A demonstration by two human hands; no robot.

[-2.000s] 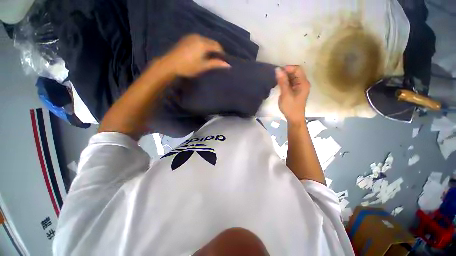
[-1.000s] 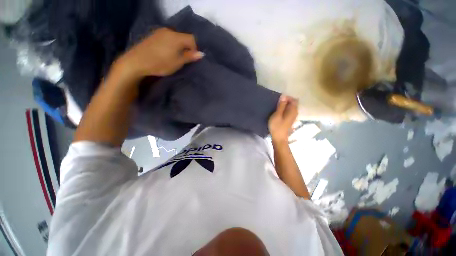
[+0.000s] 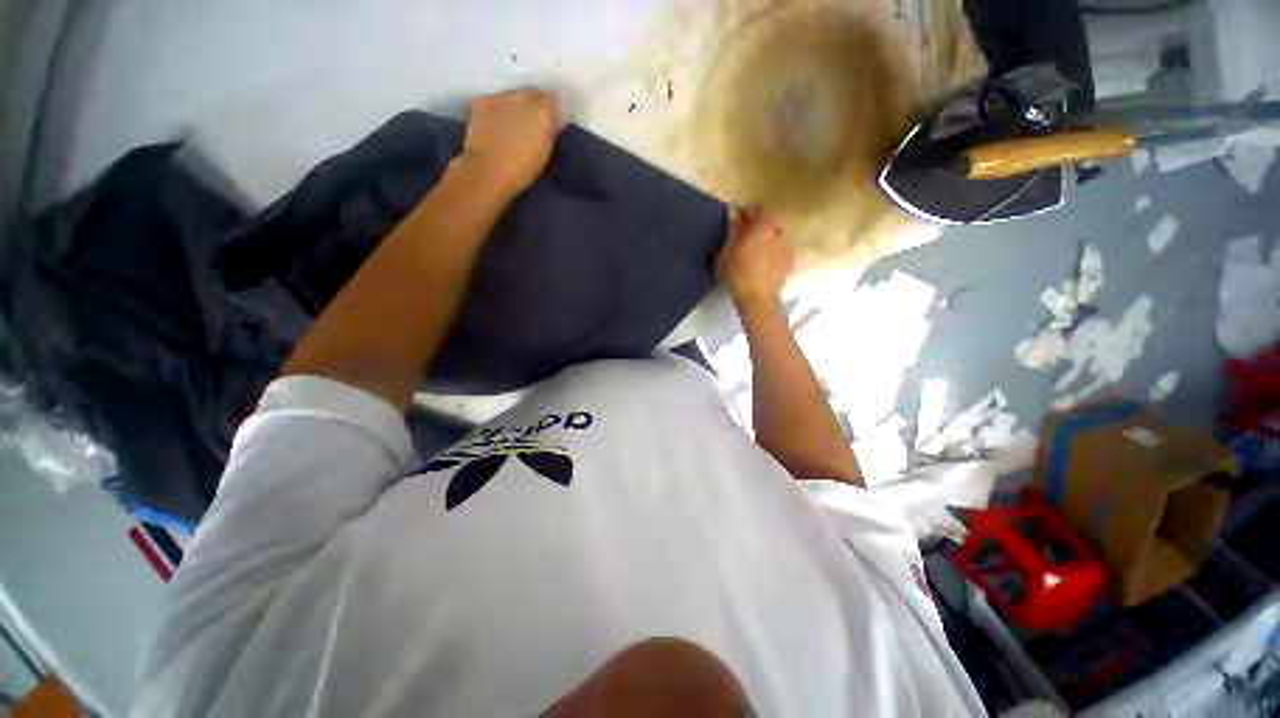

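Note:
A dark charcoal garment [image 3: 590,267] lies partly on the off-white padded ironing table [image 3: 281,70], close to my body. My left hand [image 3: 510,138] grips its upper edge near the middle. My right hand [image 3: 755,255] pinches its right corner. The cloth between my hands looks fairly flat, and its left part is folded. The fingertips of both hands are partly hidden. A steam iron [image 3: 978,161] with an orange-tan wooden handle stands at the table's right edge.
A dark garment pile [image 3: 127,309] lies at left beside clear plastic [image 3: 49,435]. A round brown scorch mark [image 3: 797,119] is left of the iron. White scraps [image 3: 898,351] litter the grey floor at right, with a red stool [image 3: 1032,565] and a cardboard box [image 3: 1137,491].
The view has turned rightward. My left hand has moved from over the cloth to its upper edge. The garment is spread flatter between my hands and lies apart from most of the pile.

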